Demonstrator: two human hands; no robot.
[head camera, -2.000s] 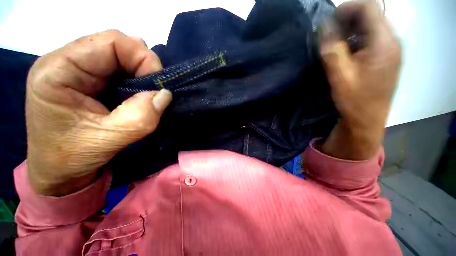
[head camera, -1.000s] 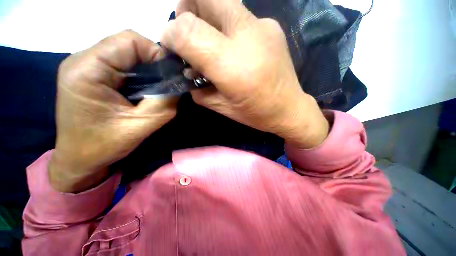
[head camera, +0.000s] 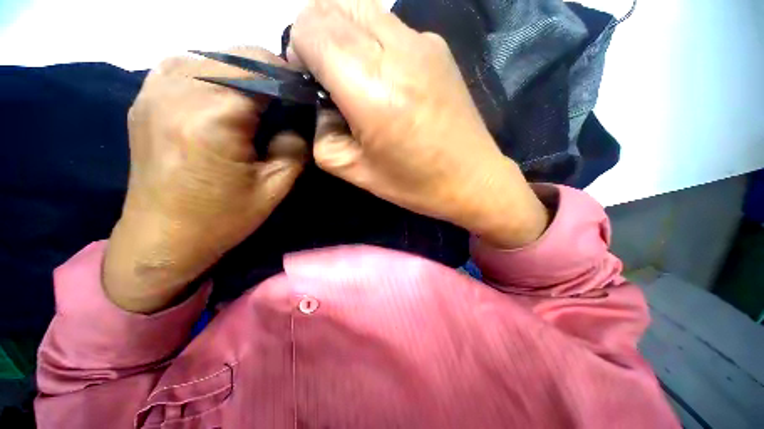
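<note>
My right hand (head camera: 394, 117) is closed around black thread snips (head camera: 260, 77). Their two pointed blades are apart and point left over the knuckles of my left hand. My left hand (head camera: 209, 142) is curled on dark cloth of the denim garment (head camera: 536, 92), close beside my right fingers. The piece pinched there is mostly hidden by the fingers. The garment spreads under both hands, with its pale grey wrong side showing at the upper right and dark cloth down to my lap.
A white tabletop (head camera: 687, 92) lies behind and to the right. Dark cloth (head camera: 59, 167) covers the left side. A grey surface (head camera: 704, 343) is at the lower right. Something green shows at the lower left edge. The pink shirt front and sleeves fill the bottom.
My right hand has moved left from the garment's upper right to my left hand. The snips' blades have come into view. The yellow-stitched seam is now hidden, and my left hand has turned knuckles up.
</note>
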